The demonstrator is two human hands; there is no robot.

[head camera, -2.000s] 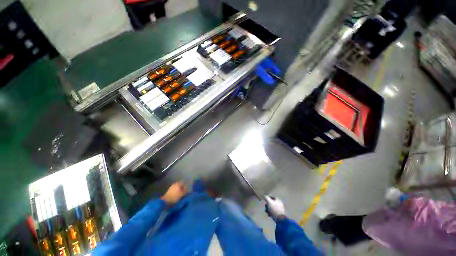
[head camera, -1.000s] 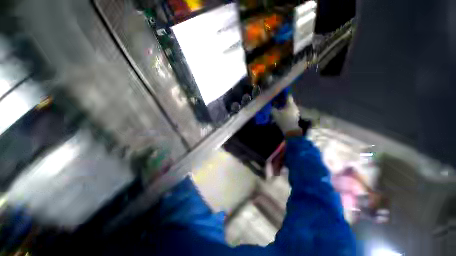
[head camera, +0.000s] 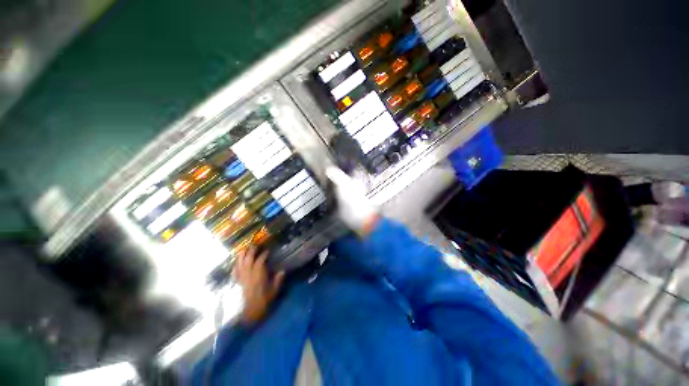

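Two populated circuit boards lie component side up on the conveyor rails, a left one (head camera: 261, 151) and a right one (head camera: 366, 121), with orange coils and white blocks. My left hand (head camera: 257, 283), bare, is at the near edge of the left board, fingers pointing onto it and thumb apart. My right hand (head camera: 351, 200), in a white glove, is at the right end of the left board, beside the gap between the boards. It is blurred. Whether either hand grips the board or its frame cannot be told.
The near silver rail (head camera: 408, 170) runs up to the right. A blue bracket (head camera: 477, 157) is beside it. A black crate with a red-orange panel (head camera: 566, 237) stands at the right. Green matting (head camera: 151, 75) is beyond the rails. Part of a person shows at the right edge.
The view has swung and steadied over the boards. My right hand has moved from the blue bracket to the left board. My left hand now shows at the board's near edge.
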